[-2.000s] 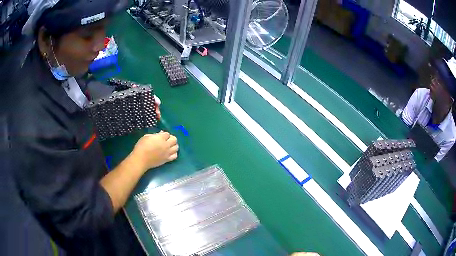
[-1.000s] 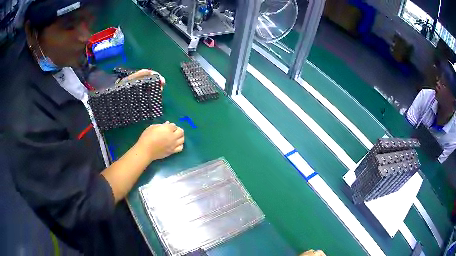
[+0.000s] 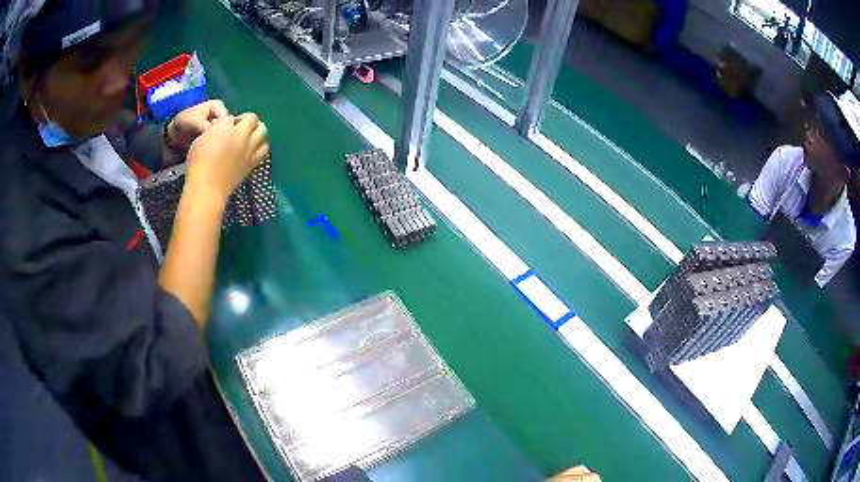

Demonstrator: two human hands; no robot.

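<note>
A clear plastic tray (image 3: 354,381) lies flat and shiny near the bench edge. A sliver of a hand (image 3: 573,473), seemingly my right hand, is cut off by the bottom edge; whether it holds anything is hidden. My left hand is not in view. Stacked dark studded blocks (image 3: 712,306) stand on a white board (image 3: 731,400) at the right. A low studded block group (image 3: 388,198) lies on the green bench. At the left another person's hands (image 3: 222,141) are close together above an upright studded block (image 3: 255,193).
Red and blue bins (image 3: 177,89) stand at the upper left. Aluminium posts (image 3: 424,85) rise from the bench, with machinery (image 3: 368,42) behind. White strips (image 3: 481,240) and blue tape (image 3: 325,226) mark the bench. Another person (image 3: 802,198) is at the far right.
The other person's near hand has risen from beside the upright block to meet their other hand above it. The low block group lies nearer than two seconds ago. The view has shifted slightly.
</note>
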